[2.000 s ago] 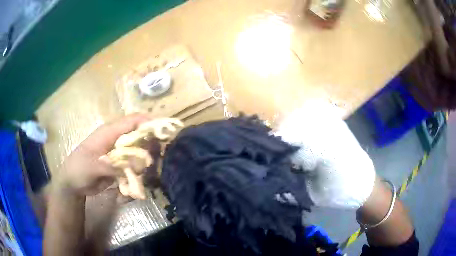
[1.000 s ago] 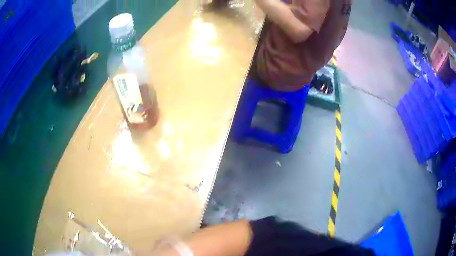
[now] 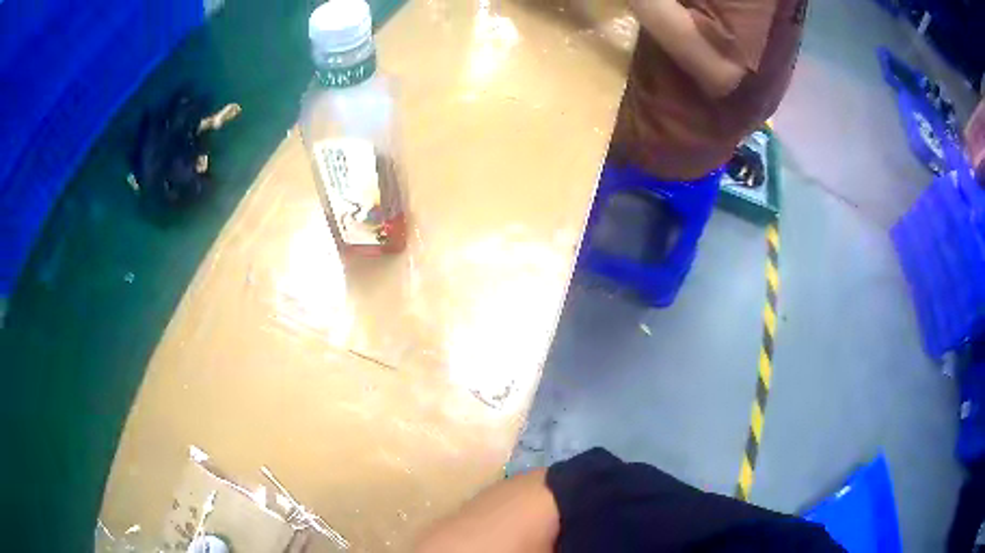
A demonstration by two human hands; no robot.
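Note:
Neither hand shows; only my bare right forearm (image 3: 491, 521) and dark sleeve (image 3: 648, 506) cross the bottom, with the hand beyond the lower edge. A cardboard pad (image 3: 240, 514) with brown spots lies at the bottom left of the tan table. A small whitish cup (image 3: 208, 544) on it is cut by the frame edge. Thin pale sticks (image 3: 289, 497) lie beside the pad. A black figure assembly with cream limbs (image 3: 173, 149) lies on the green belt at the upper left.
A clear bottle with a white cap and reddish liquid (image 3: 356, 173) stands on the table (image 3: 454, 140). A person in brown (image 3: 702, 97) sits on a blue stool (image 3: 648, 232) beyond its right edge. Yellow-black tape (image 3: 763, 356) and blue containers (image 3: 940, 259) are on the right.
Since two seconds ago, both hands, the black piece and the cream-limbed torso have left view. The view has swung right along the table. Since one second ago, the bottle and stool appear higher and further right.

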